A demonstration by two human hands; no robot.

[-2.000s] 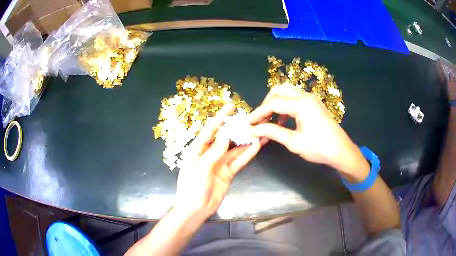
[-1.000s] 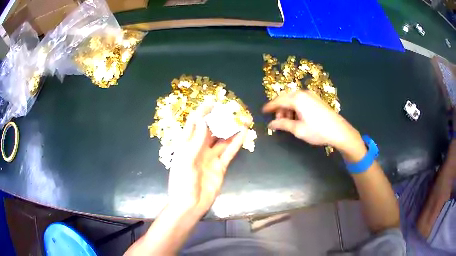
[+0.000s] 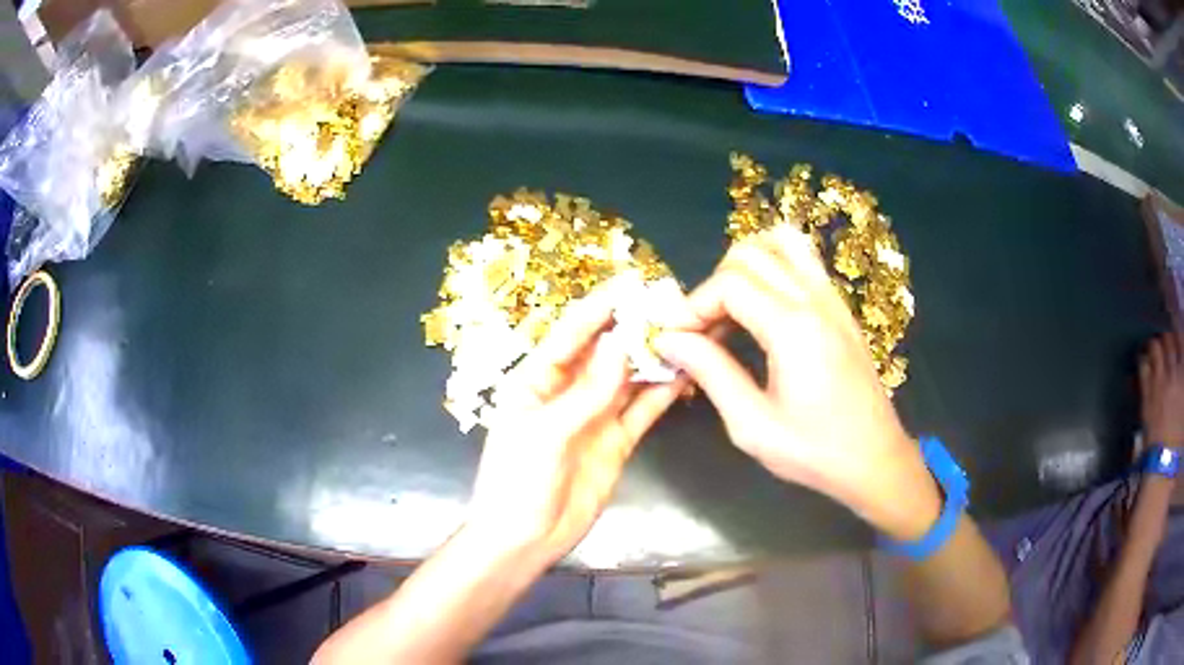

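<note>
My left hand (image 3: 552, 435) holds a white plastic part (image 3: 647, 318) between thumb and fingers, above the right edge of the left heap of gold metal pieces (image 3: 519, 273). My right hand (image 3: 805, 377) wears a blue wristband (image 3: 941, 500). Its thumb and fingertips are at the right side of the white part, touching or nearly touching it. Whether they pinch a gold piece cannot be told. The right heap of gold pieces (image 3: 876, 273) lies behind my right hand, partly hidden by it.
A clear bag (image 3: 195, 91) with gold pieces spilling out lies upper left. A tape roll (image 3: 33, 325) is far left. A dark green board (image 3: 610, 26) and blue sheet (image 3: 909, 72) are at the back. A blue stool (image 3: 169, 617) is below. Another person's hand (image 3: 1159, 390) is far right.
My right hand went from the white part toward the right heap and is back at the part. The small white part on the bench at right is gone from there. The neighbour's hand has appeared.
</note>
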